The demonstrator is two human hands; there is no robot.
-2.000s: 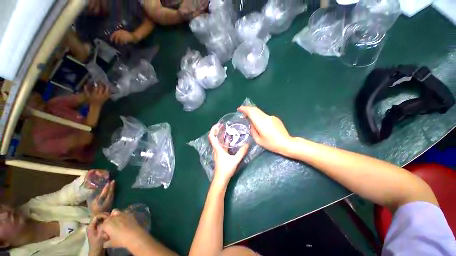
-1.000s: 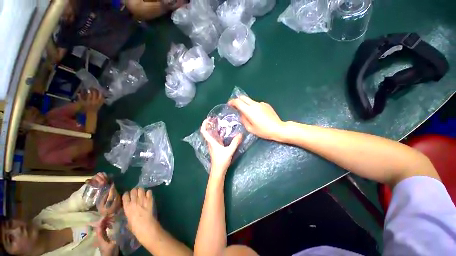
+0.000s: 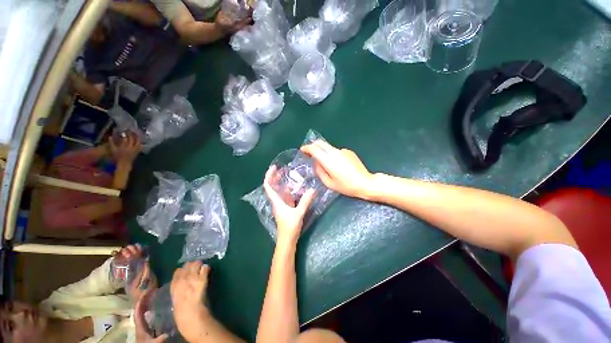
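A clear cup (image 3: 293,175) is between my hands over the middle of the dark-green table, its round rim toward me. My left hand (image 3: 288,203) holds the cup from the near left, thumb and fingers around its side. My right hand (image 3: 339,170) is at the cup's right side, fingers closed at its upper right edge by a plastic bag corner. A clear crinkled plastic bag (image 3: 321,201) lies under and around the cup. Fingers show pinkish through the cup. Whether a small white piece is inside cannot be told from the glare.
Bagged cups (image 3: 262,100) stand at the far middle. Flat clear bags (image 3: 205,218) lie at left. An unwrapped cup (image 3: 454,41) stands far right, near a black strap (image 3: 471,120). A red stool (image 3: 569,234) is at right. Other people's hands (image 3: 191,295) work along the left.
The view has shifted slightly. My hands still hold the cup over the bag. A neighbouring person's hand at lower left has moved apart from the other hands and lies near the table edge.
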